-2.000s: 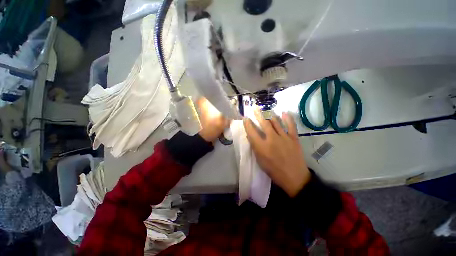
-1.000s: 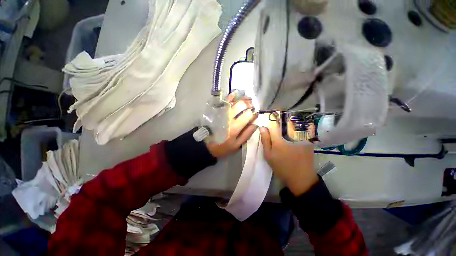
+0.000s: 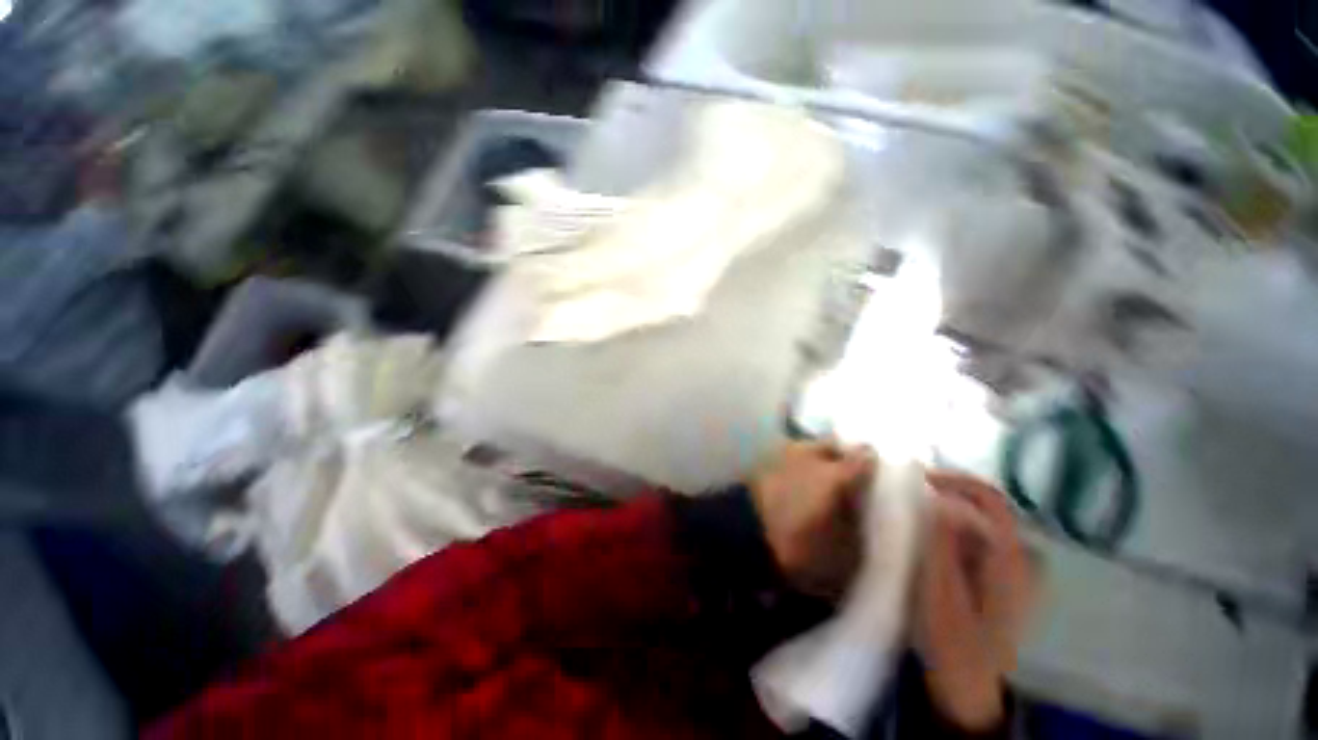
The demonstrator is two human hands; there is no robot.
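The frame is strongly blurred. A white collar piece hangs between my hands, its lower end spreading out over the front of the table. My left hand holds its left side with closed fingers. My right hand is on its right side with curled fingers. The upper end is lost in the glare near the needle. The white sewing machine stands behind my hands at the upper right; its needle and presser foot cannot be made out.
A fanned bundle of cut pieces lies on the table to the left. Dark green scissors lie right of the needle area. More white pieces are piled at the lower left, by a pale bin. Another bin stands behind the table.
The view has swung left and tilted. Both hands have come back from the needle area towards the table's front with the collar piece between them. The scissors show more fully.
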